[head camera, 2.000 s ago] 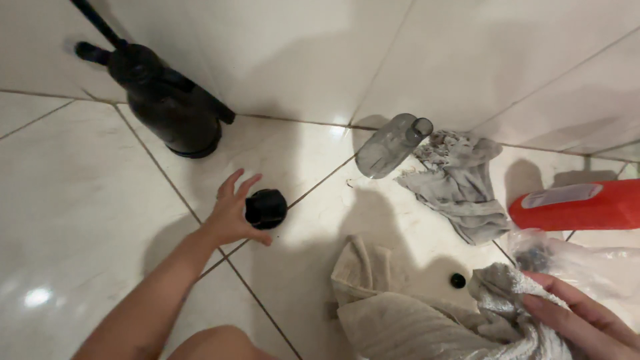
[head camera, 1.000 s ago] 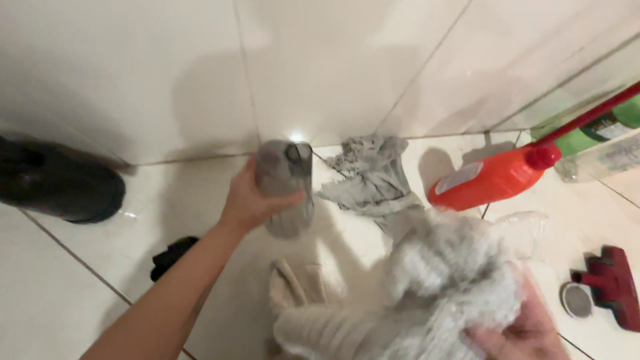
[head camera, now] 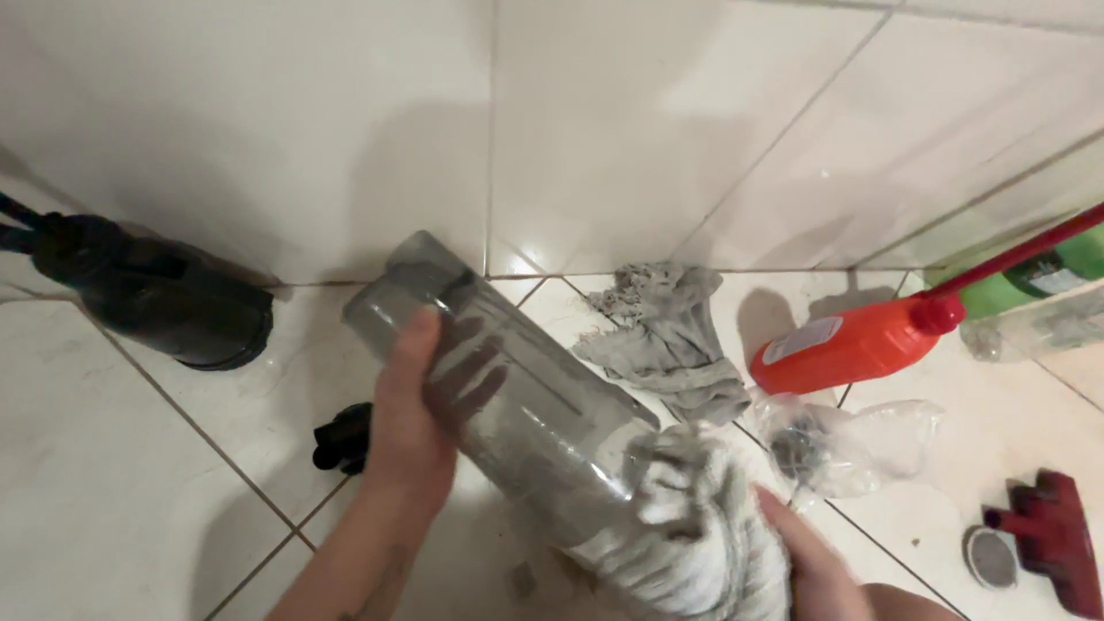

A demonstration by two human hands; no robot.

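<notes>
A translucent grey plastic container [head camera: 526, 397], likely a vacuum cleaner's dust bin, is held tilted in front of me. My left hand [head camera: 414, 397] is wrapped around its upper left part, thumb on the near side. At its lower right end, a whitish cloth [head camera: 690, 535] covers the rim, and my right hand [head camera: 811, 561] grips that cloth from the right. Behind the container, a frayed grey rag [head camera: 664, 345] lies on the tiled floor by the wall. A small black part [head camera: 343, 438] rests on the floor left of my left wrist.
A black vacuum cleaner body [head camera: 172, 293] is at the left wall. To the right are a red bottle [head camera: 845, 345], a green bottle [head camera: 1052, 272], a red stick, a clear plastic bag [head camera: 862, 440], a dark red floor nozzle [head camera: 1052, 535] and a round grey-faced piece [head camera: 990, 557].
My left hand was at the black part, then took hold of the grey container, now lifted off the floor. The cloth in my right hand has come against the container's end. The view has shifted right.
</notes>
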